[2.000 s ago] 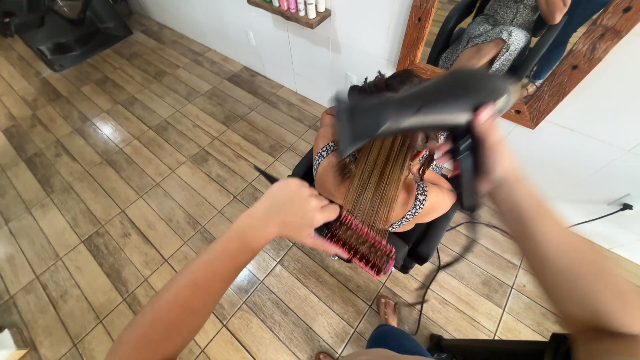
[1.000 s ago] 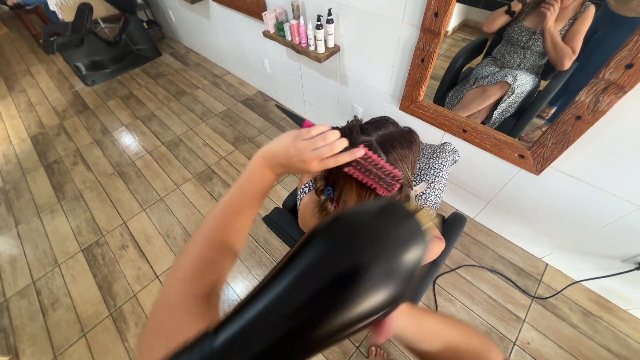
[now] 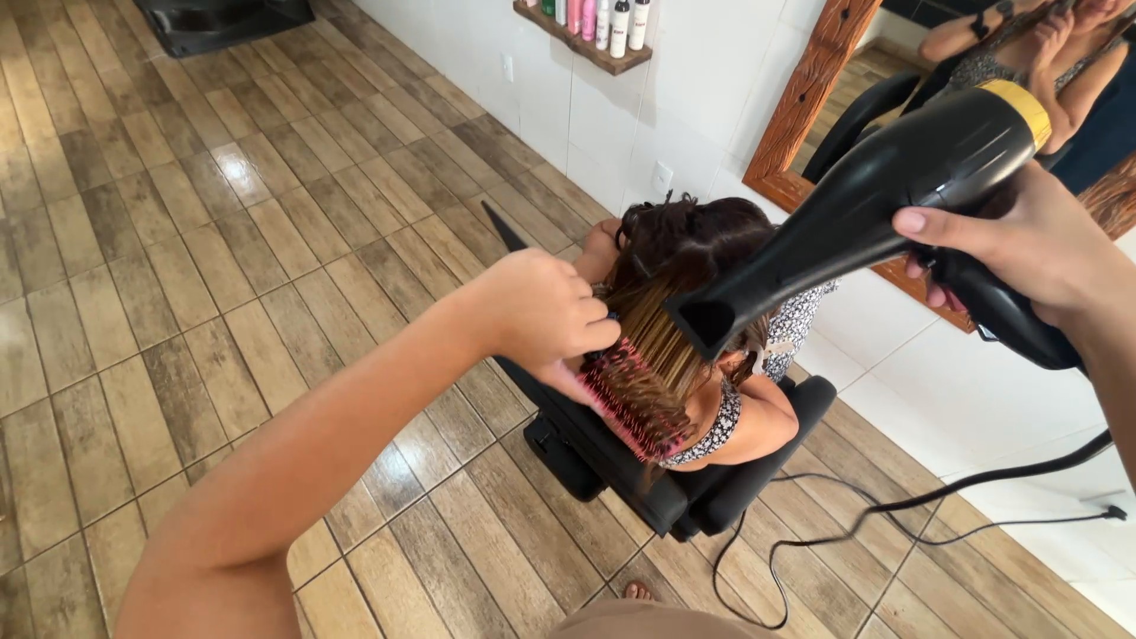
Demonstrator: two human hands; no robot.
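My left hand (image 3: 546, 311) is closed on a pink hairbrush (image 3: 635, 399) with a dark pointed tail, its bristles full of a section of brown hair (image 3: 661, 333). The hair belongs to a seated person in a patterned top, seen from behind and above; part of it is clipped near the neck. My right hand (image 3: 994, 235) grips the handle of a black hair dryer (image 3: 852, 195) with a yellow rear ring. Its flat nozzle points down at the stretched hair, just above the brush. Most of the brush's handle is hidden in my left hand.
The person sits in a black salon chair (image 3: 803, 408). The dryer's cable (image 3: 985, 479) hangs at the right, and a thinner cord lies near the wall. A wood-framed mirror (image 3: 803, 98) and a small shelf (image 3: 577, 40) with bottles are on the white wall. A bare foot (image 3: 637, 591) shows below.
The brush has moved from the top of the head down along the hair. The dryer, low in front of the view a second ago, is now up at the right, nozzle toward the hair.
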